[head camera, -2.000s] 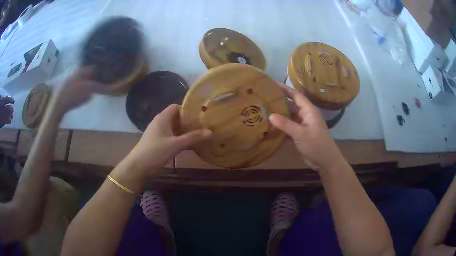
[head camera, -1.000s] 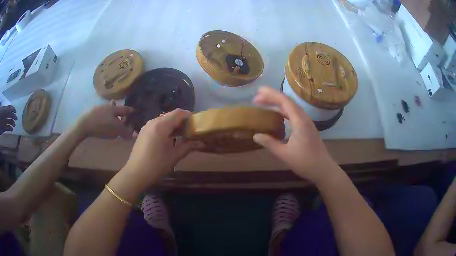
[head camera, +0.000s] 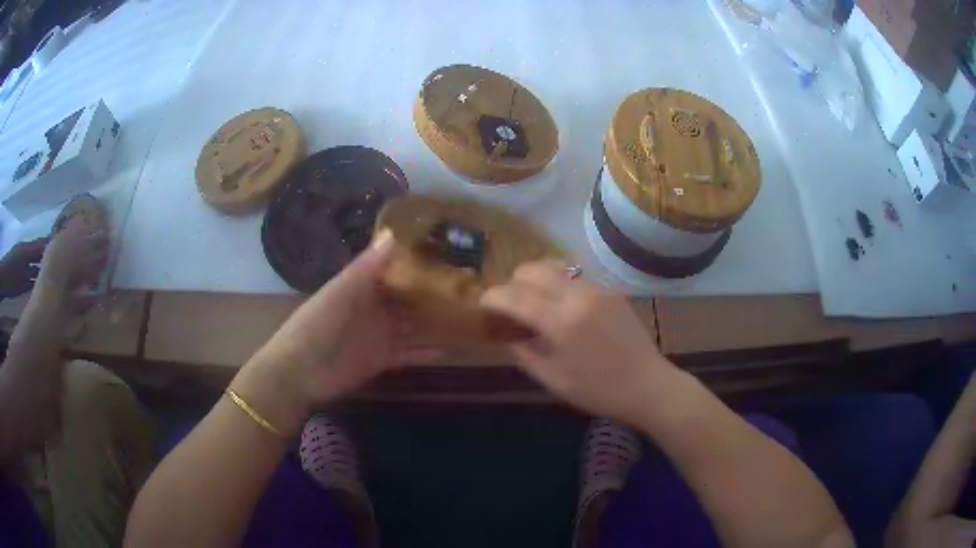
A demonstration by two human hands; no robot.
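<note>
A wood-grain bottom shell (head camera: pixel 428 280) is held over the table's near edge, its inside facing up and slightly blurred. A small black cooling fan (head camera: pixel 461 243) with a pale hub sits in it. My left hand (head camera: pixel 348 316) grips the shell's left side, thumb on the rim. My right hand (head camera: pixel 578 332) is at the shell's right side, its fingers curled over the near right part. Whether those fingers pinch the rim or a small part cannot be told. The shell's right underside is hidden by my right hand.
A dark base cover (head camera: pixel 321 219) lies just behind my left hand. An open shell with a fan (head camera: pixel 455 107) rests on a pale support behind. Stacked shells (head camera: pixel 685 203) stand at right. A wood-grain cover (head camera: pixel 248 161) and white carton (head camera: pixel 64 161) are left, near another person's hand (head camera: pixel 70 257).
The held shell has turned from edge-on to inside up, showing its fan. My right hand has shifted onto its near right part. The other person's hand has moved left from the dark cover.
</note>
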